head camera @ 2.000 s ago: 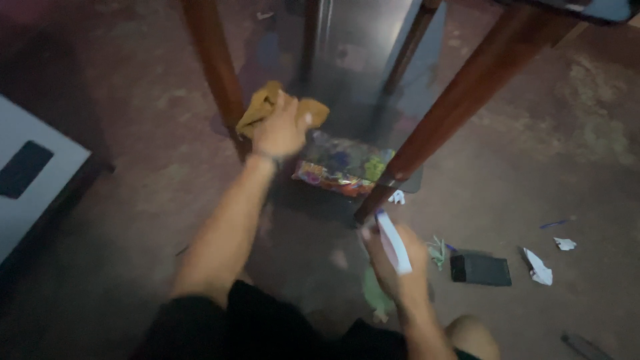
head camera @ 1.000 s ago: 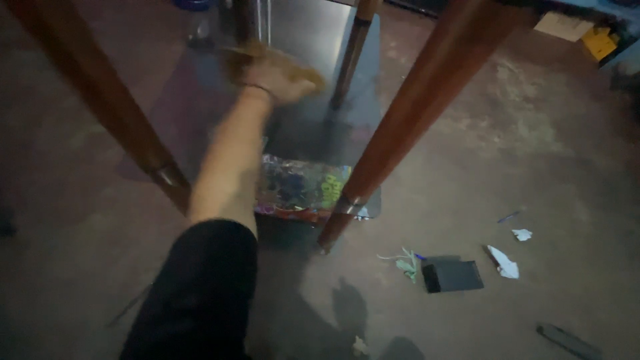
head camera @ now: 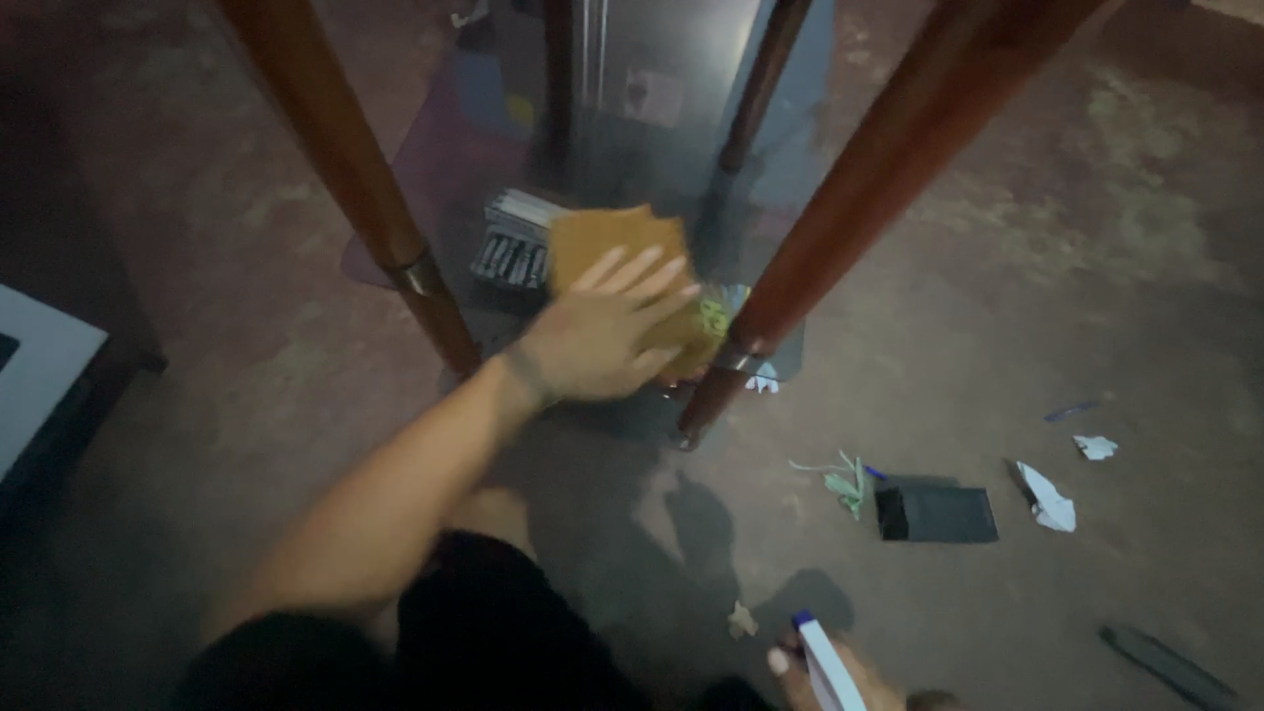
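Observation:
My left hand (head camera: 607, 331), fingers spread, presses flat on a yellow-brown cloth (head camera: 622, 247), which lies on a low glass shelf (head camera: 474, 331) between wooden legs. Left of the cloth, a stack of small packs or cases (head camera: 513, 242) shows, and a colourful packet with a yellow-green part (head camera: 714, 316) lies partly under the cloth. Down at the bottom edge, my right hand (head camera: 839, 671) holds a white object with a blue tip (head camera: 828, 662), perhaps a spray bottle's head; the rest of it is cut off by the frame.
Reddish wooden legs (head camera: 849, 188) stand right and left (head camera: 346, 138) of my left hand. On the floor lie a black open box (head camera: 938, 512), green string (head camera: 847, 489), crumpled white paper (head camera: 1047, 497) and a dark elongated object (head camera: 1165, 664). A white-topped piece of furniture (head camera: 44, 370) is at the far left.
My left hand and the cloth have moved nearer over the shelf, now partly covering the colourful packet. My right hand, out of view one second ago, shows again at the bottom.

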